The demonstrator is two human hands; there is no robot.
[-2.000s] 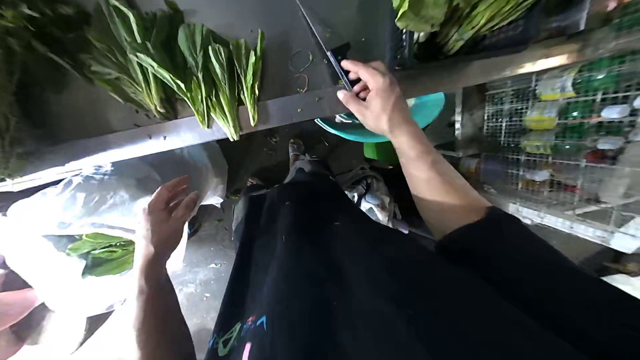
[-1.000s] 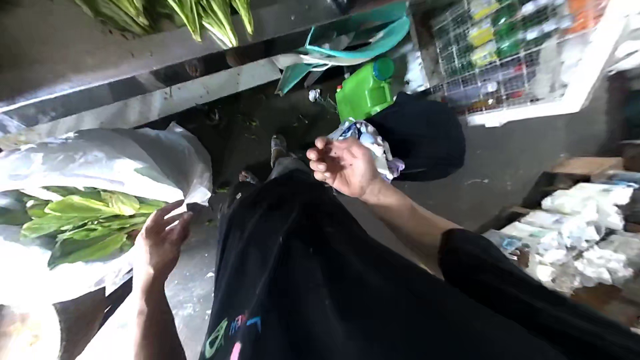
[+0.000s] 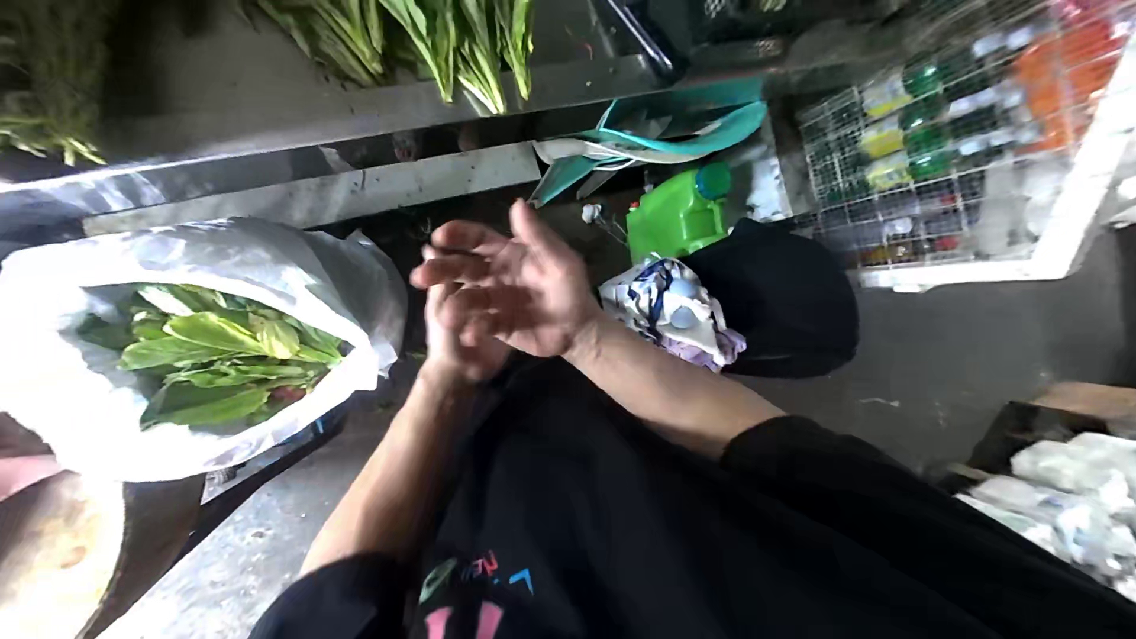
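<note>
In front of my body my two hands overlap. My right hand [image 3: 528, 288] lies over the fingers of my left hand [image 3: 457, 333], palm turned up and fingers apart, holding nothing. The left one is partly hidden behind it, and no object shows in it. To their left stands an open white plastic bag [image 3: 346, 275] with leafy greens [image 3: 217, 351] inside. Bunches of greens [image 3: 479, 53] lie on the metal counter [image 3: 240, 115] at the top. A black knife handle [image 3: 655, 44] juts over the counter's edge.
Below the counter are a teal plastic basin [image 3: 701, 138] and a green plastic jug [image 3: 674, 217]. Crumpled patterned cloth [image 3: 679, 311] lies beside a black rounded object [image 3: 781, 302]. A white wire rack [image 3: 958, 275] with bottles stands right, above white plastic bags [image 3: 1078, 479]. A round wooden surface [image 3: 67, 550] is lower left.
Two seconds ago my right hand held the knife over the counter; one second ago it was empty. My hands, apart in both earlier frames, have come together.
</note>
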